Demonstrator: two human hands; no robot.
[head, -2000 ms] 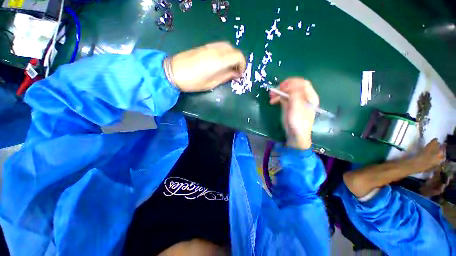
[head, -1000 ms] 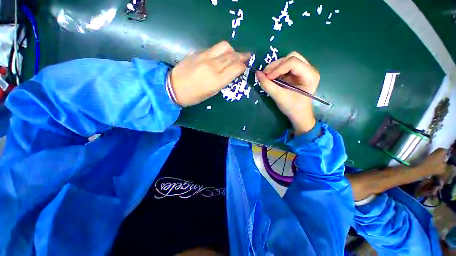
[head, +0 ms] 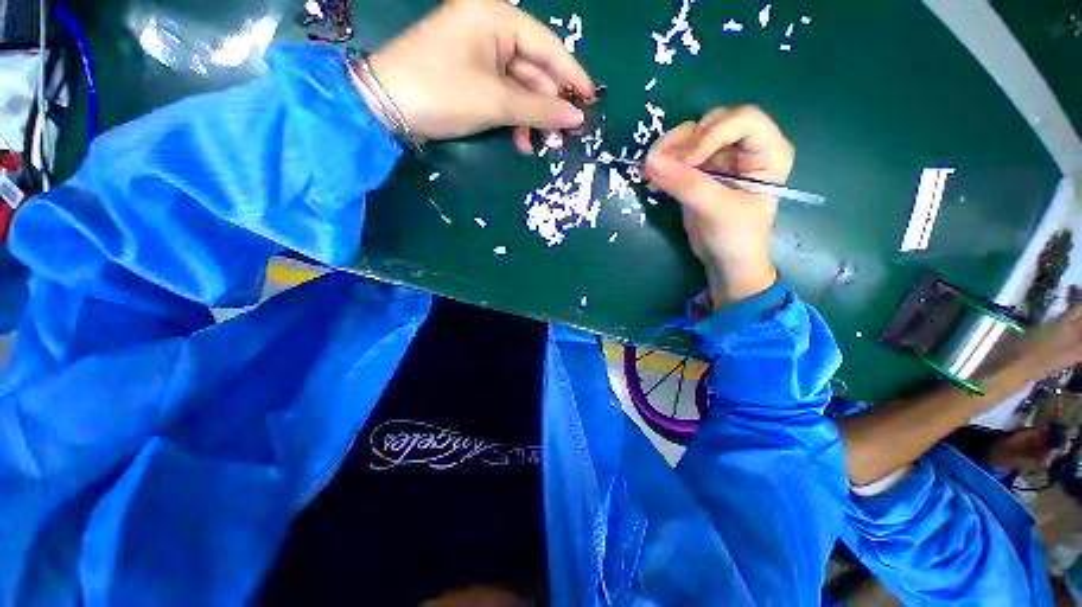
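Note:
My left hand (head: 481, 74) pinches a small dark component (head: 578, 95) between thumb and forefinger, above the green mat. My right hand (head: 726, 178) holds the tweezers (head: 771, 189) like a pen. Their tips point left, at a white bit (head: 605, 158) at the upper edge of the heap; I cannot tell whether they grip it. The heap of small white bits (head: 562, 209) lies on the mat just below and between my hands. The part's details are mostly hidden by my left fingers.
More white bits (head: 676, 36) lie scattered farther off. A dark component cluster (head: 328, 17) is at the top left. A white strip (head: 925, 209) and a silvery spool (head: 967, 344) are at the right. A neighbour's forearm (head: 914, 433) reaches in beside the spool. A blue cable (head: 83, 71) is far left.
My left hand has moved up and away from the heap, showing the dark component. My right hand has shifted slightly right, and the tweezers now lie flatter. The neighbour's forearm has moved up beside the spool.

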